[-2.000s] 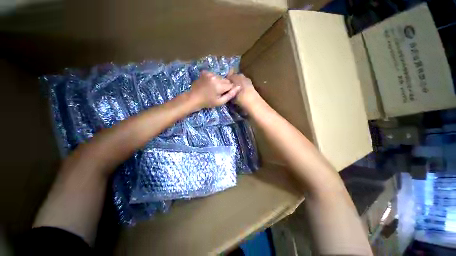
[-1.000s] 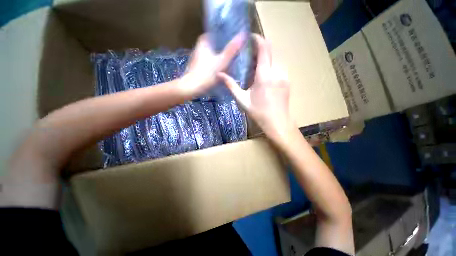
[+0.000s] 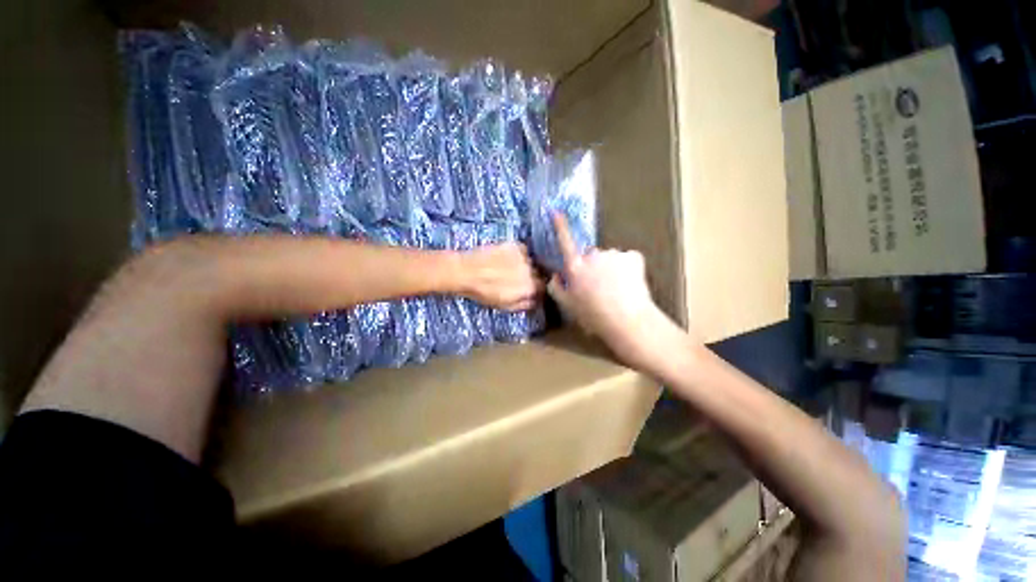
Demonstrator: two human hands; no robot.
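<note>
An open cardboard carton (image 3: 454, 438) holds two rows of bubble-wrapped units (image 3: 369, 136) standing on edge, side by side. My right hand (image 3: 602, 296) holds one bubble-wrapped unit (image 3: 566, 193) at the carton's right inner wall, with the index finger stretched along it. My left hand (image 3: 506, 276) is curled against the right end of the near row, beside the held unit. Its fingertips are hidden, so I cannot tell whether it grips anything. The lower end of the held unit is hidden behind my right hand.
A carton flap (image 3: 733, 171) folds outward on the right. Beyond it is a printed carton (image 3: 897, 171) with a dark round logo. Closed cartons (image 3: 682, 506) stand below at the lower right. Small brown boxes (image 3: 852, 324) and shiny wrapped stacks (image 3: 966, 500) are farther right.
The unit that was raised above the carton a second ago is now down at the right wall. Both hands have moved down into the carton, and my left hand has left that unit's upper part.
</note>
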